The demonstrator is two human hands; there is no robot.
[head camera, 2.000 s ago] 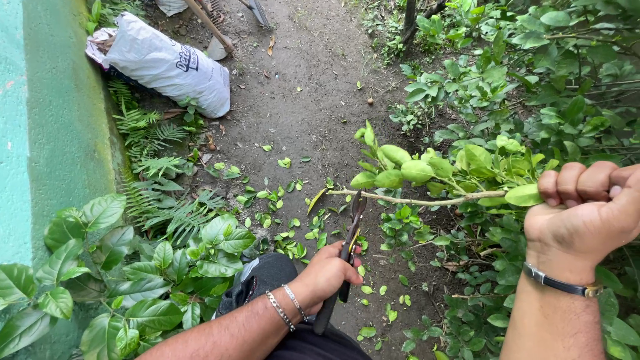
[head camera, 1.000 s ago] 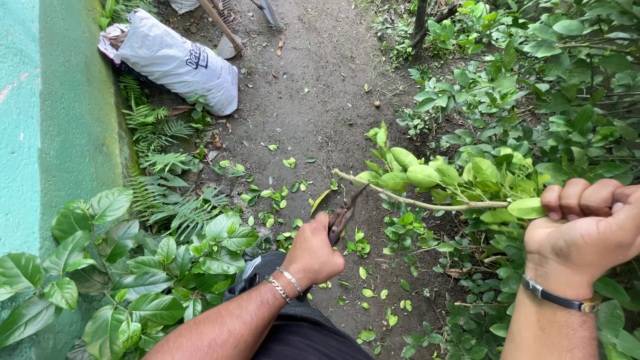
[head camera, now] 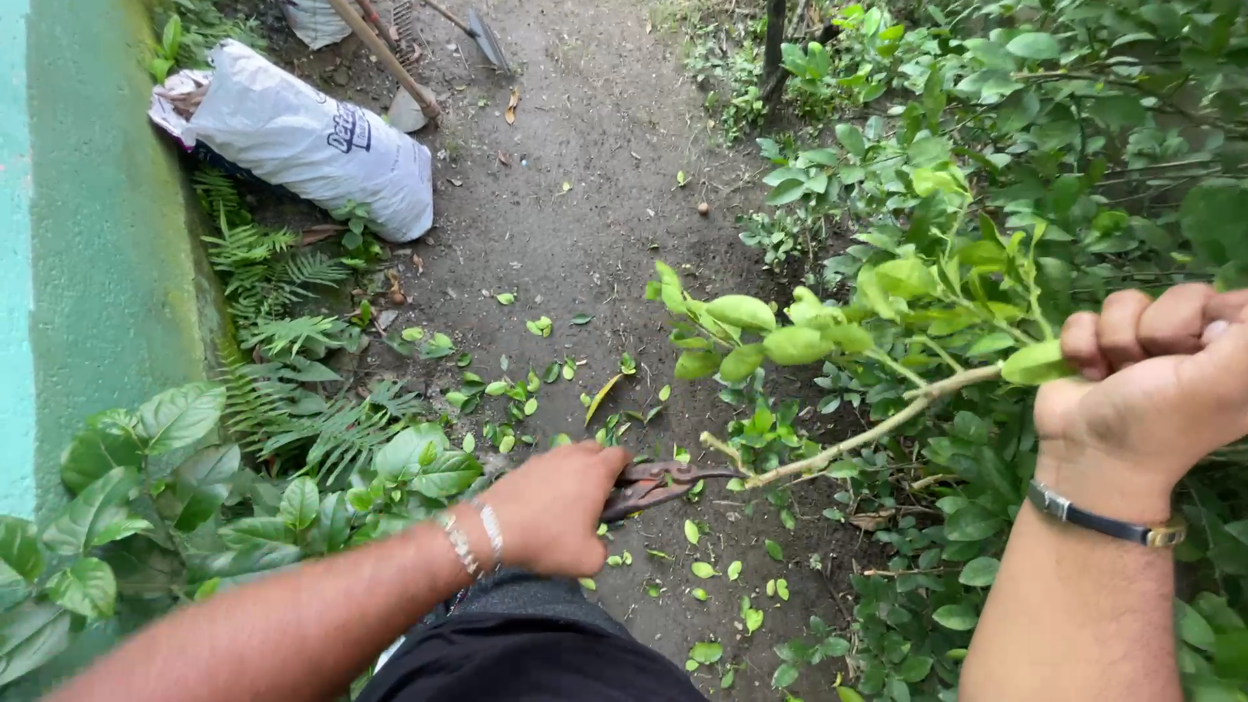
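Note:
My left hand (head camera: 565, 507), with two bracelets at the wrist, is closed around pruning shears (head camera: 663, 485) with dark, rusty-looking metal. The tips of the shears are at the lower left end of a light brown leafy branch (head camera: 877, 426), beside a short side stub. Whether the blades touch the bark cannot be told. At the right edge my right hand (head camera: 1141, 370), a dark banded bracelet on its wrist, grips the upper part of that branch. Bright green leaves (head camera: 795, 345) stand out along its upper side.
Cut leaves (head camera: 497, 409) are scattered over the bare soil path (head camera: 585, 195). Dense green shrubs (head camera: 975, 546) line the right side. A stuffed white sack (head camera: 312, 136) leans by the green wall (head camera: 117, 224), near ferns, a wooden-handled tool (head camera: 385, 54) and a metal blade (head camera: 487, 41).
My left hand has moved the shears from partway up the branch to its lower end. The branch is tilted more steeply, its lower end down, with my right hand still gripping it.

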